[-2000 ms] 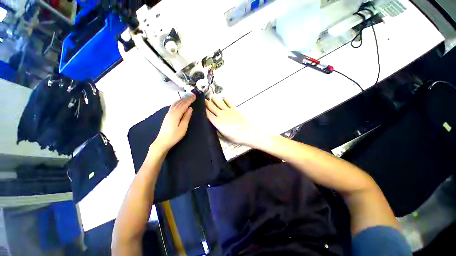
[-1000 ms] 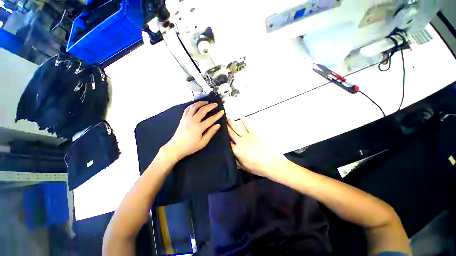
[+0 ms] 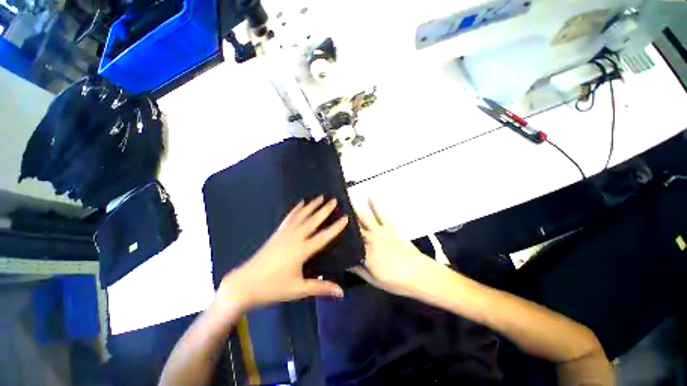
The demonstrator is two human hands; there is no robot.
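Observation:
A black bag body panel (image 3: 252, 188) lies flat at the table's front edge, its top corner at the presser foot and needle area (image 3: 343, 124). My left hand (image 3: 290, 252) lies on the panel with its fingers spread. My right hand (image 3: 384, 252) is at the panel's right edge, fingers pointing up; its thumb side is partly hidden, and I cannot tell if it pinches the cloth. The white sewing machine (image 3: 497, 56) stands behind.
A heap of sewn black pieces (image 3: 94, 147) and a front pocket piece (image 3: 138, 234) lie at left. A blue crate (image 3: 162, 53) is behind. Red and black snips (image 3: 516, 122) and a black cord (image 3: 612, 124) lie at right. More black fabric (image 3: 603, 264) hangs lower right.
Both hands have moved back from the needle area toward my lap along the panel. My left hand's fingers have spread. The panel's corner remains near the needle.

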